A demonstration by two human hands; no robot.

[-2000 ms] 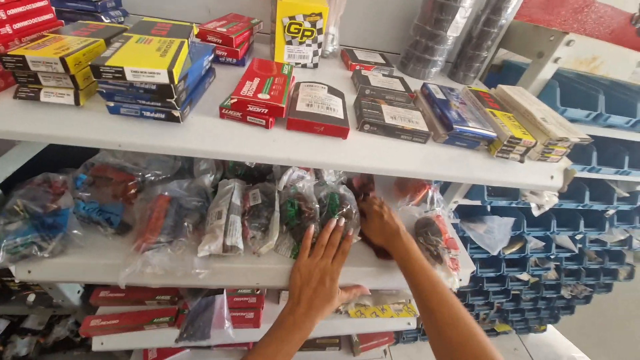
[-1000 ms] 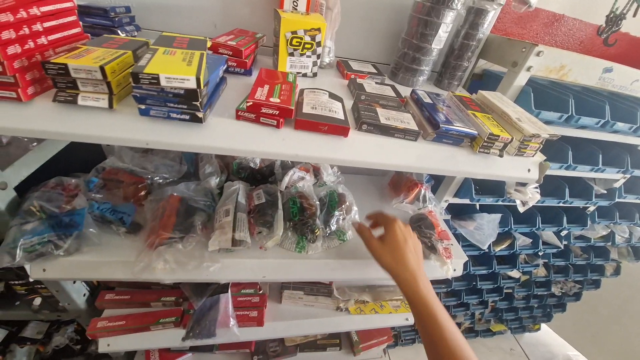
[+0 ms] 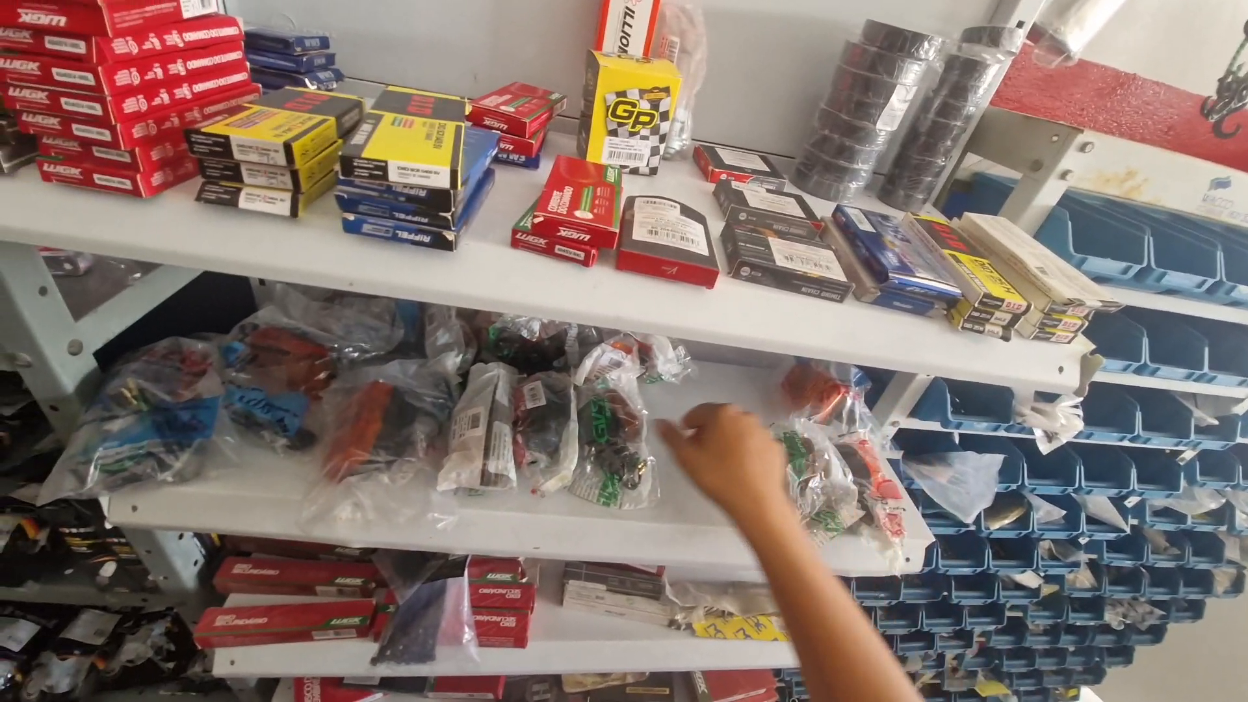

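Observation:
My right hand (image 3: 731, 453) is over the middle shelf with its fingers curled; whether it holds anything cannot be told. On its left lies a clear plastic bag with green print (image 3: 612, 439), holding dark and red parts. A similar green-printed bag (image 3: 814, 473) lies just right of the hand, beside a bag with red print (image 3: 875, 478). Farther left are a pale narrow packet (image 3: 480, 429), a bag with an orange-red part (image 3: 361, 429) and bags with blue print (image 3: 166, 419). My left hand is out of view.
The upper shelf (image 3: 439, 258) holds stacked red boxes (image 3: 127, 97), yellow and black boxes (image 3: 268, 136), a yellow GP box (image 3: 629, 112) and wrapped black rolls (image 3: 858, 107). Blue bins (image 3: 1102, 468) stand at the right. Red boxes (image 3: 288, 619) lie on the lower shelf (image 3: 575, 648).
My left hand, on the bags two seconds ago, has left the view. One green-printed bag now lies at the right of my right hand, where one second ago none showed.

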